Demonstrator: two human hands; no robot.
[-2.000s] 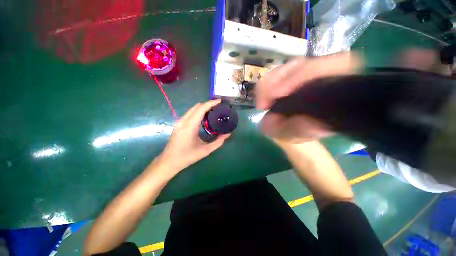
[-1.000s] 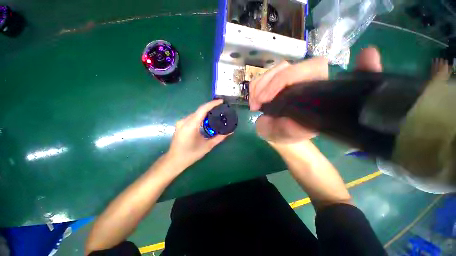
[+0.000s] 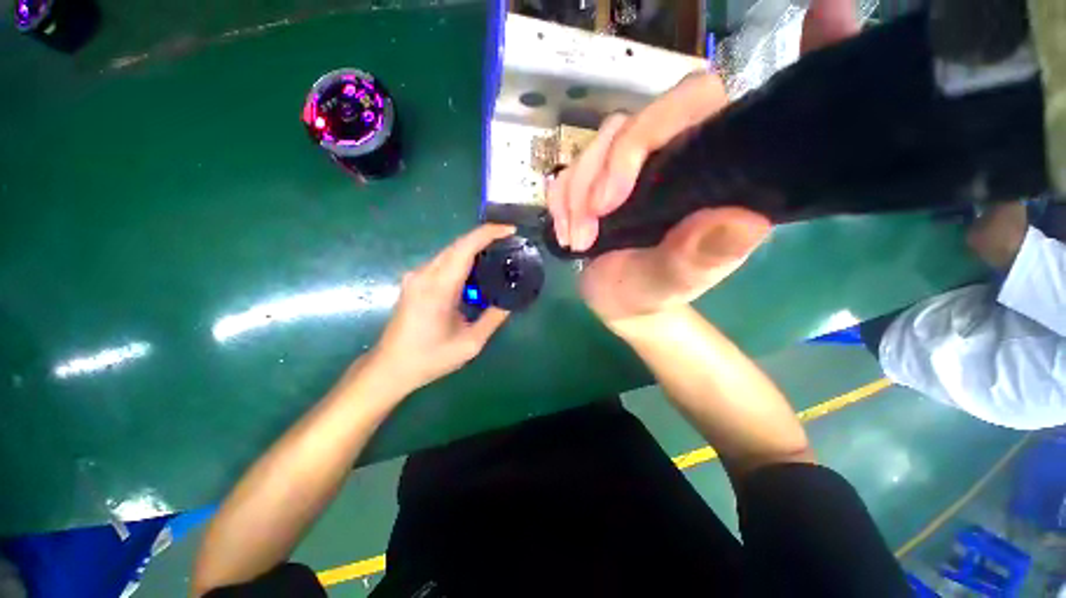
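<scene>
My left hand [image 3: 438,306] holds a black cylindrical unit [image 3: 512,273] on or just above the green bench, its dark round end facing up, with a blue glow at its side. My right hand [image 3: 655,222] is closed round the front of a long black electric screwdriver [image 3: 818,129], just right of the unit. The driver's tip is beside the front ledge of the screw feeder [image 3: 523,175]; fingers hide the bit, and I cannot tell if it carries a screw.
A lit pink and purple unit [image 3: 351,115] stands on the green bench [image 3: 234,234] left of the feeder. Another dark lit unit [image 3: 35,16] is at the top left corner. A clear plastic bag [image 3: 760,47] lies right of the feeder. A person's white sleeve [image 3: 970,356] is at the right.
The unit's side glow went from red to blue. My right hand and the screwdriver shifted slightly left, and the driver's rear swung up. The red glow on the bench faded.
</scene>
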